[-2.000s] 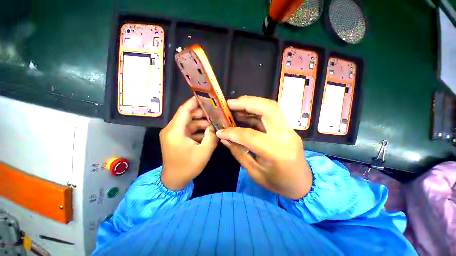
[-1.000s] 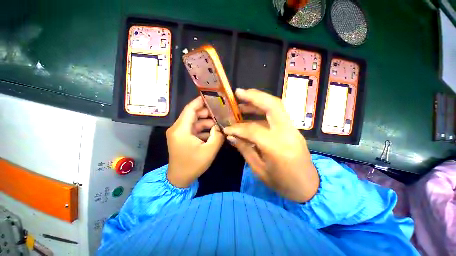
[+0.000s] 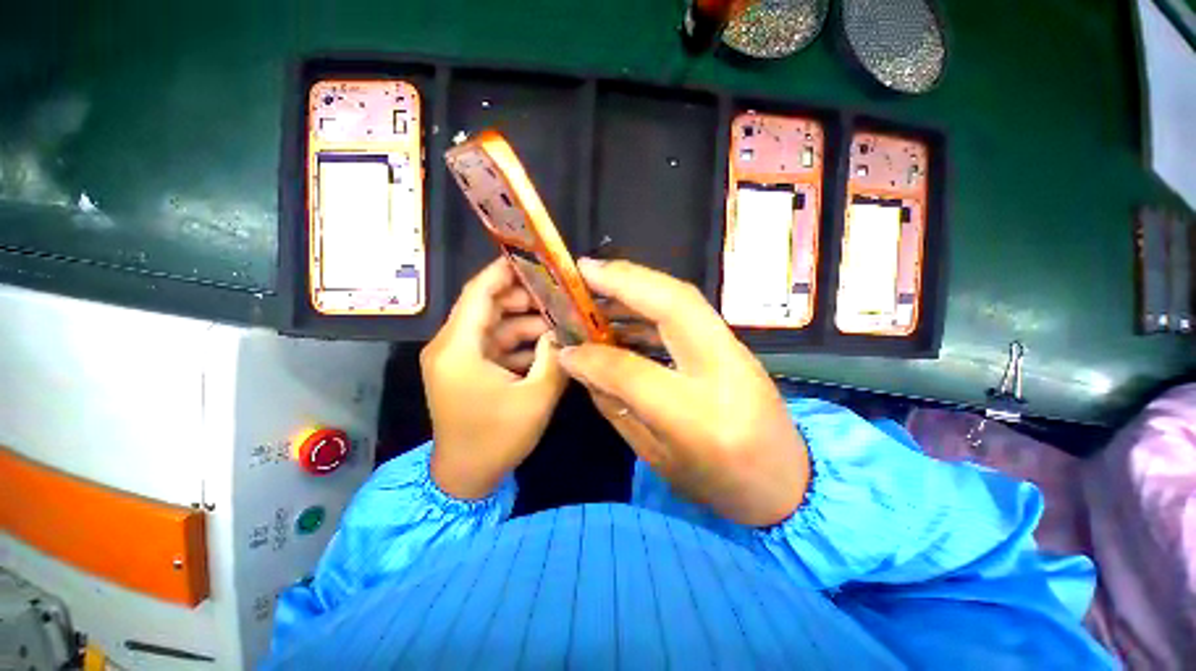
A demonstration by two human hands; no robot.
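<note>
A phone middle frame (image 3: 525,230) is held tilted, nearly edge-on, above the compartment tray (image 3: 656,184). My left hand (image 3: 488,380) grips its lower end from the left. My right hand (image 3: 695,387) grips the same end from the right, with thumb and fingers at the orange edge. The fingertips meet near the frame's bottom, and that end is partly hidden. In the tray, one frame (image 3: 369,197) lies in the leftmost slot and two frames (image 3: 773,216) (image 3: 881,233) lie in the two right slots.
Two round screw dishes (image 3: 774,24) (image 3: 895,39) and the orange electric screwdriver (image 3: 704,21) are at the top. The white machine with a red emergency stop button (image 3: 324,451) and green button (image 3: 310,520) is at the left. A binder clip (image 3: 1009,380) sits at the bench edge. A person's pink sleeve (image 3: 1154,511) is at the right.
The held frame has turned slightly more edge-on, still in both hands. The whole view has shifted a little. The screwdriver tip appears at a different place beside the left dish.
</note>
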